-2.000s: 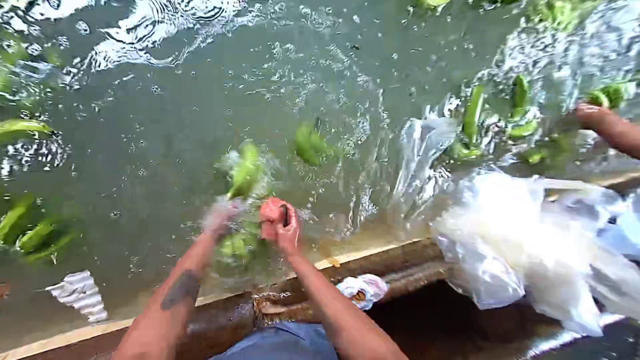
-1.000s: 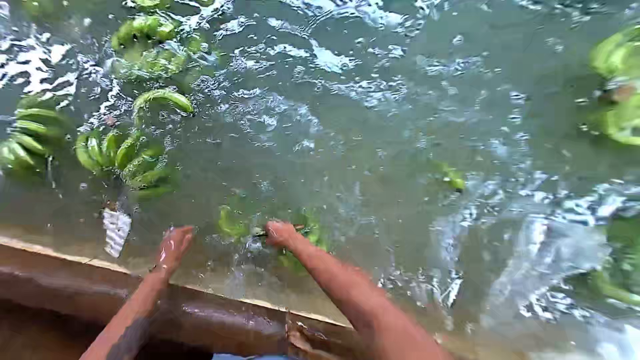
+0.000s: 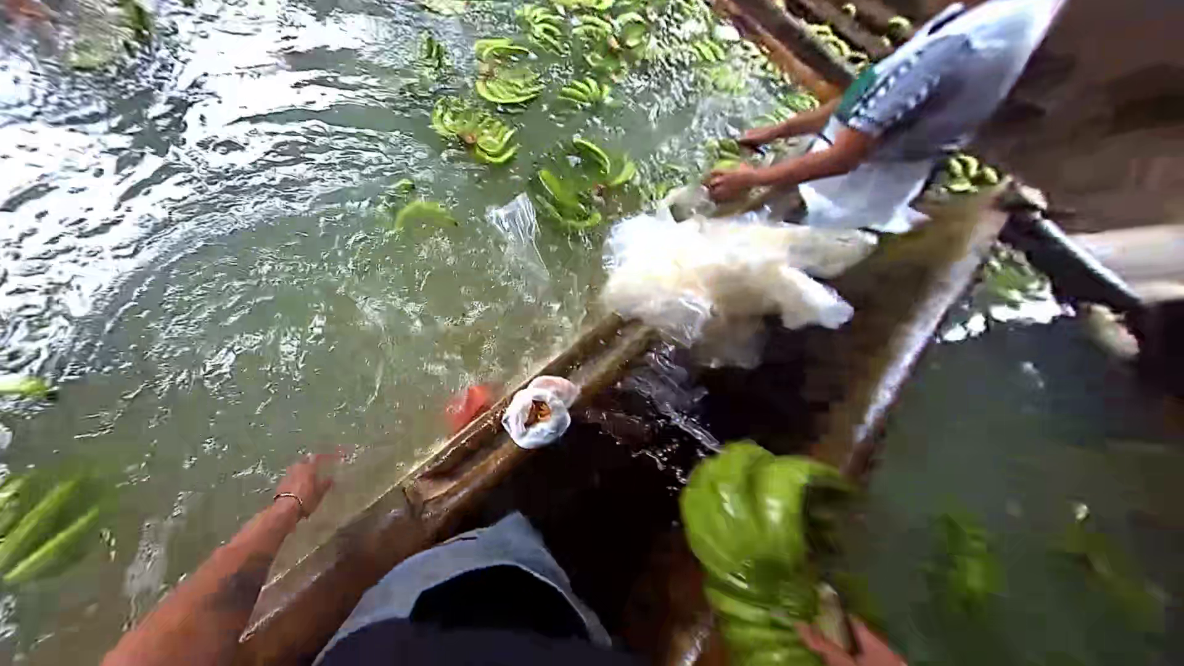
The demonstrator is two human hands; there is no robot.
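My right hand [image 3: 846, 643], at the bottom right, grips a green banana bunch [image 3: 763, 527] by its stalk, above the gap beside a second water tank. Most of that hand lies below the frame edge. My left hand [image 3: 307, 483] reaches over the water at the near side of the tank wall [image 3: 462, 458], its fingertips at or in the water, with nothing seen in it. A thin bracelet circles the left wrist. Blurred green bananas [image 3: 51, 527] float at the far left.
Clear plastic bags [image 3: 712, 268] lie heaped on the wall, near a small white plastic bundle [image 3: 538, 413] and a red object [image 3: 470, 405] in the water. Another person [image 3: 916, 102] leans over the tank at the upper right. Banana clusters [image 3: 476, 129] float beyond; a second wall [image 3: 893, 370] borders the right tank.
The view has swung far to the right. My right hand, over the first tank's water a second ago, is now beyond its wall with a banana bunch lifted clear of the water.
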